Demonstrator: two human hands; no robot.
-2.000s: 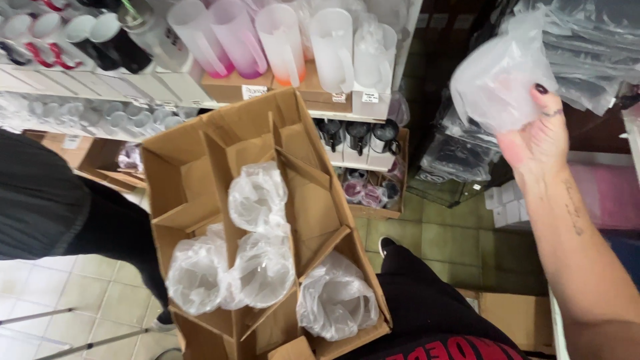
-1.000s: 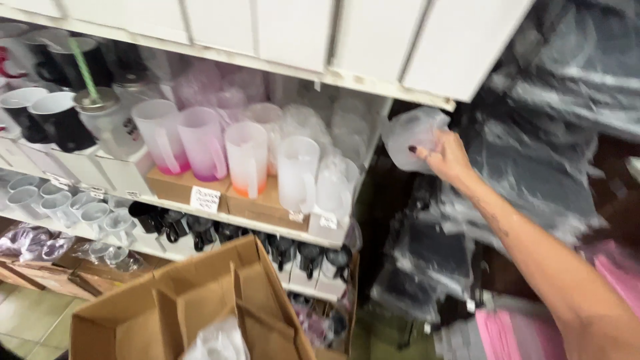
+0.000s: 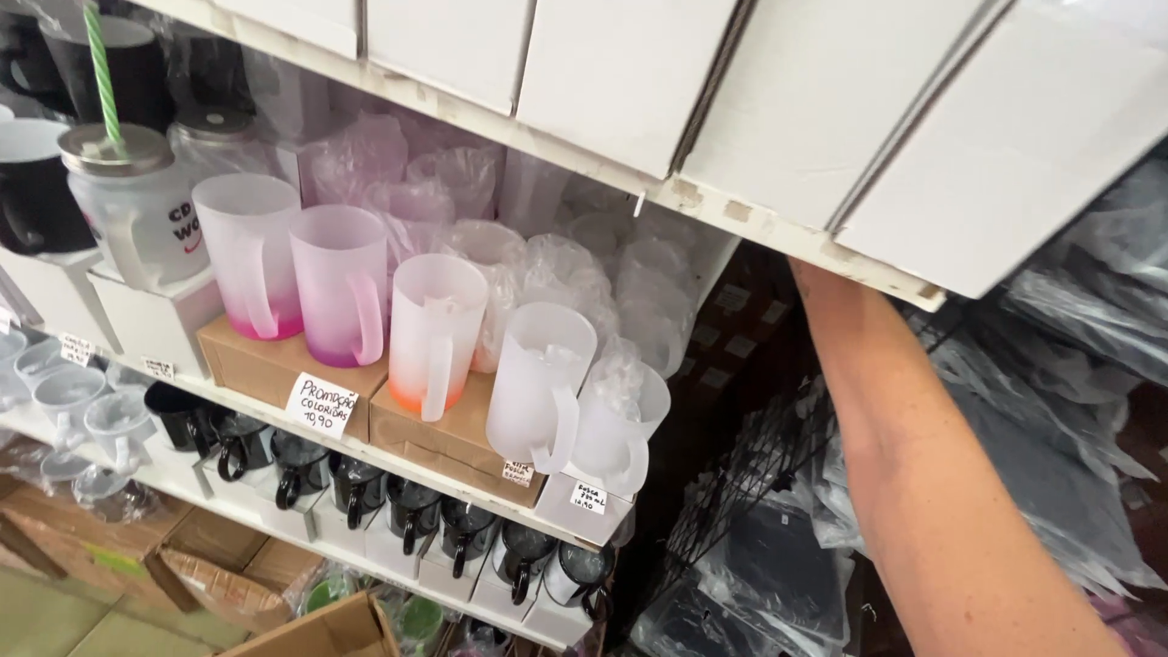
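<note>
My right forearm reaches up from the lower right, and the hand is hidden behind the upper shelf's edge, so what it holds cannot be seen. My left hand is outside the view. On the middle shelf stand frosted mugs with handles: one with a pink base [image 3: 246,260], one purple [image 3: 339,283], one orange [image 3: 436,333], one plain white [image 3: 538,383] and a shorter frosted mug [image 3: 625,424] with plastic wrap in it. Behind them are plastic-wrapped frosted mugs [image 3: 566,274]. At the bottom edge shows part of a divided cardboard box [image 3: 319,634].
White boxes [image 3: 602,82] line the upper shelf, whose edge [image 3: 776,219] overhangs my forearm. Black mugs [image 3: 356,488] stand on a lower shelf. Plastic-wrapped dark goods [image 3: 776,557] hang at the right by a black wire rack. A jar mug with a straw [image 3: 132,210] stands left.
My right hand, earlier holding a plastic-wrapped frosted mug in the open, has moved behind the upper shelf's edge. The cardboard box has mostly left the view, which has shifted closer to the shelves.
</note>
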